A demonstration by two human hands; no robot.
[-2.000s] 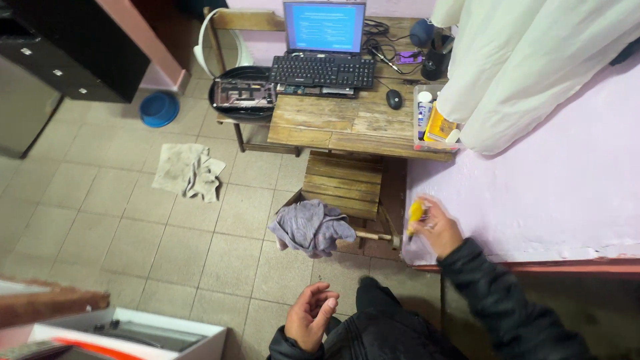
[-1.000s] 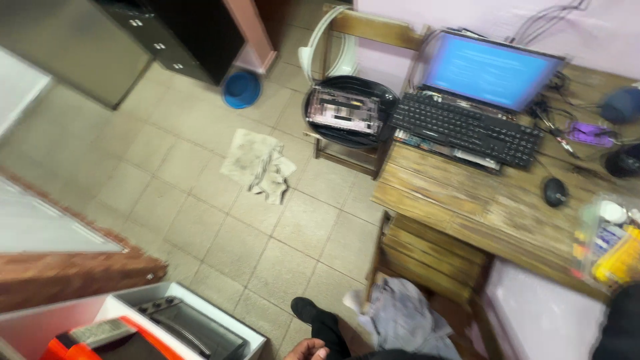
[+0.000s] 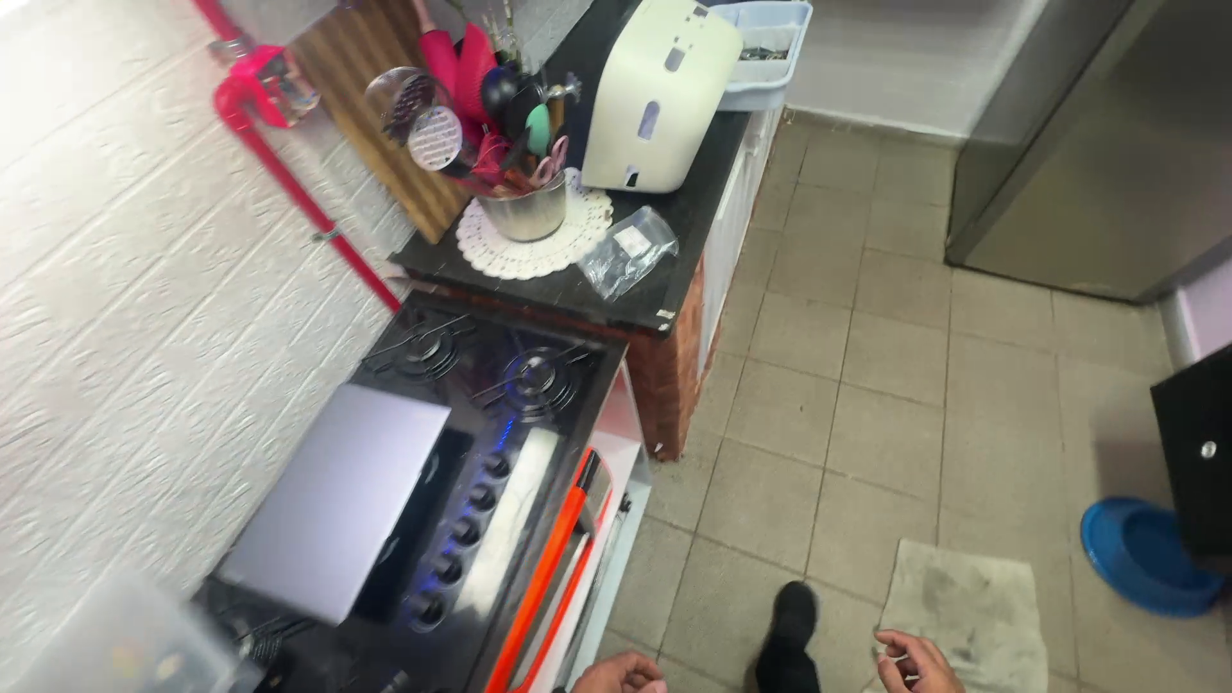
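Note:
At the bottom edge, my left hand is partly cut off, its fingers loosely curled and nothing seen in them. It is just right of an orange-red handled tool, perhaps a saw, lying along the front of the black gas stove. My right hand hangs over the floor beside a stained cloth, fingers apart and bent, with no object visible in it. A flat silver panel or closed laptop rests on the stove, left of the control knobs.
A dark counter holds a metal utensil pot, a clear plastic bag, a cream plastic casing and a pale-blue cutlery tray. A blue basin stands on the tiled floor at right, near a black cabinet.
The view has swung widely from the desk to the stove and counter. Two seconds ago my right hand held a small yellow object; none is visible in it now.

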